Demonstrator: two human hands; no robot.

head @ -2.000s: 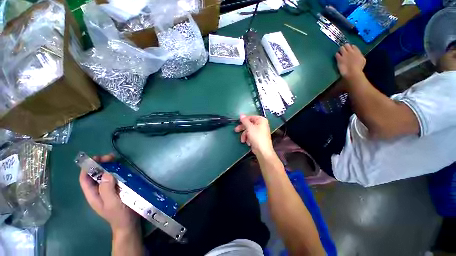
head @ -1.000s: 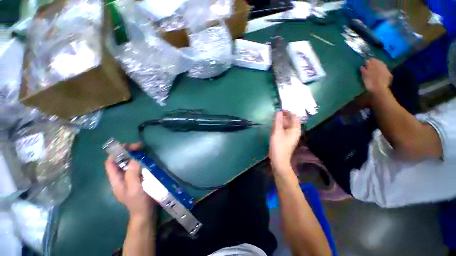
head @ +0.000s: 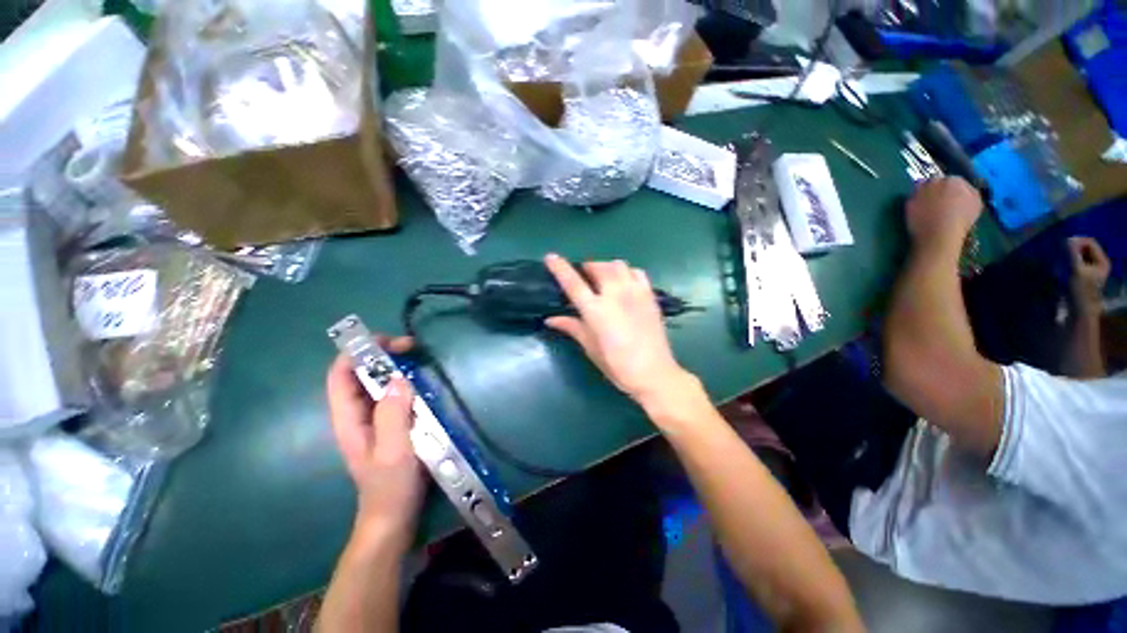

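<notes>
My left hand (head: 381,433) holds a silver metal strip (head: 447,460) with holes and a blue module (head: 460,427) along its right side, tilted over the bench's near edge. My right hand (head: 618,324) lies over the black electric screwdriver (head: 513,294) on the bench, fingers spread across its body. The tapered nose and bit point right, past the hand. Whether the fingers have closed around the screwdriver cannot be told.
Loose metal strips (head: 769,254) lie between two white screw boxes (head: 813,204) (head: 692,169). Bags of small hardware (head: 455,161) and a cardboard box (head: 266,198) stand at the back. A labelled bag (head: 148,334) lies left. A coworker in white (head: 989,482) sits right, hand on the bench.
My right hand has moved from near the loose strips back left onto the screwdriver. My left hand still holds the strip and blue module. The view has shifted, so the bench things appear further right.
</notes>
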